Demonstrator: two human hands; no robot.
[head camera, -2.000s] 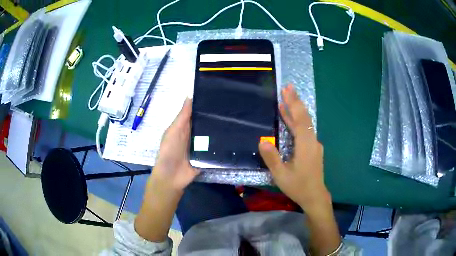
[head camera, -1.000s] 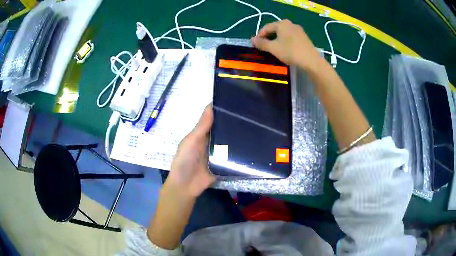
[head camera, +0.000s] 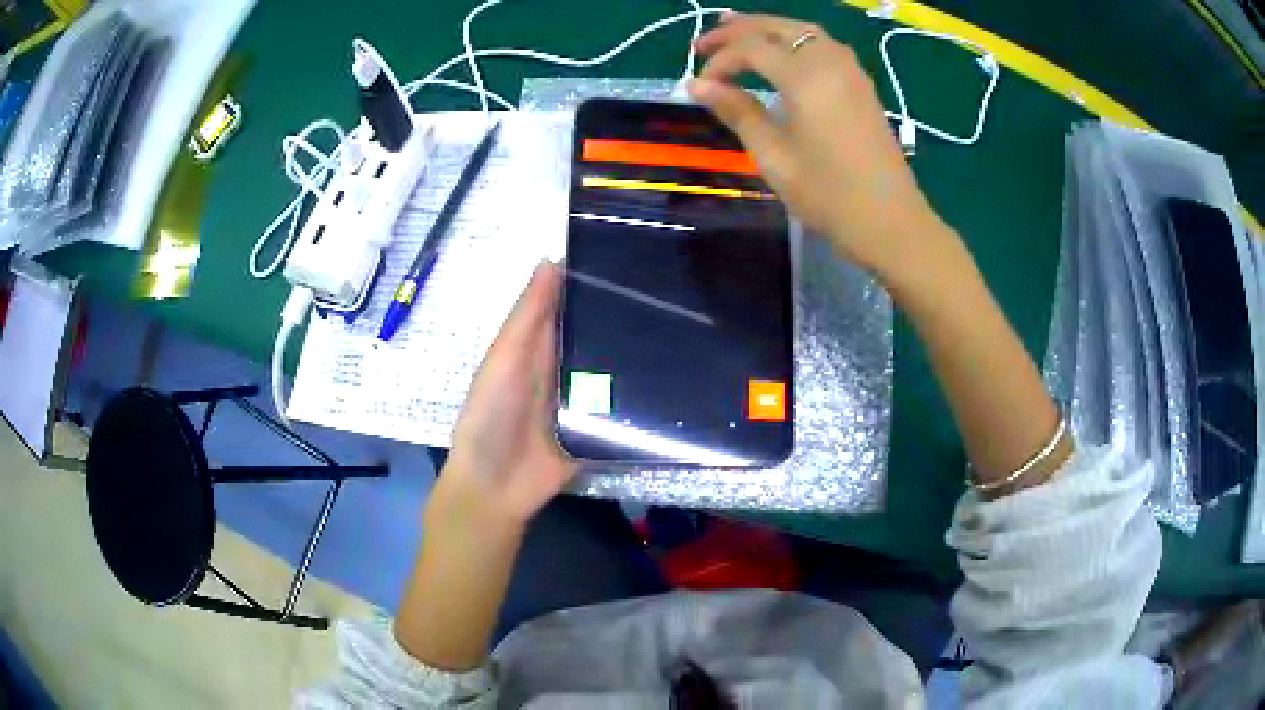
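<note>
The black tablet lies over a bubble bag, its screen lit with an orange bar and a yellow line at the top, a pale green square lower left and an orange square lower right. My left hand holds the tablet's lower left edge. My right hand is at the tablet's top edge, thumb and fingers pinched around the end of the white charging cable. The hand partly hides the plug, so I cannot tell whether it is seated.
Left of the tablet are a record sheet, a pen and a white power strip with a black plug. Stacks of bagged tablets stand at far left and right. A black stool is lower left.
My right hand has gone from the tablet's lower right side to its top edge and the cable. The top bar has turned from white to orange, and the lower left square is now greenish.
</note>
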